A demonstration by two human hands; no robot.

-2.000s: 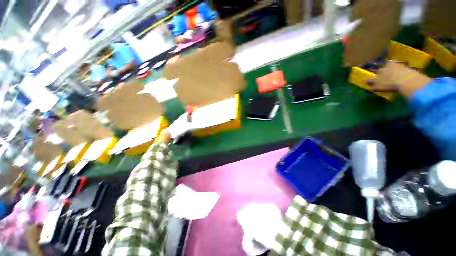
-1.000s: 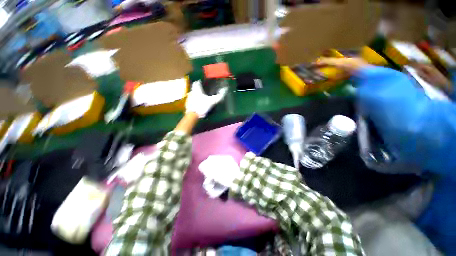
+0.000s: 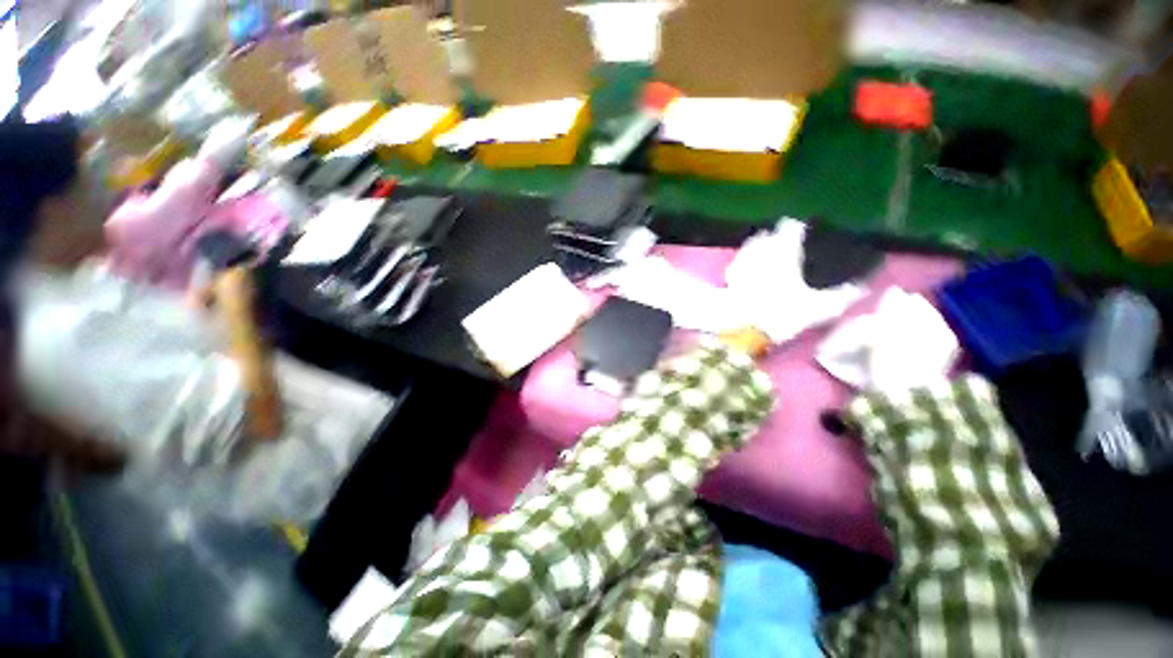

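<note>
My left hand (image 3: 781, 285), in a white glove, is over the pink foam pad (image 3: 804, 444). It holds a blurred square black device (image 3: 839, 261) at its right side. My right hand (image 3: 894, 342), also in a white glove, is over the pad's right part. Its fingers are blurred, and I cannot tell whether it holds a cloth. A white cloth (image 3: 669, 294) lies left of my left hand. Another dark grey device (image 3: 623, 339) lies at the pad's left edge.
A cream-white packet (image 3: 527, 319) and stacked devices (image 3: 600, 203) are on the left. A blue bin (image 3: 1014, 312) and squeeze bottle (image 3: 1119, 354) are on the right. Yellow cartons (image 3: 727, 138), a red case (image 3: 893, 106) and a device (image 3: 978, 152) are on the green line. A person sits far left.
The view has swung left. My left hand has come back from the green line to the pad with a black device. My right hand is still over the pad.
</note>
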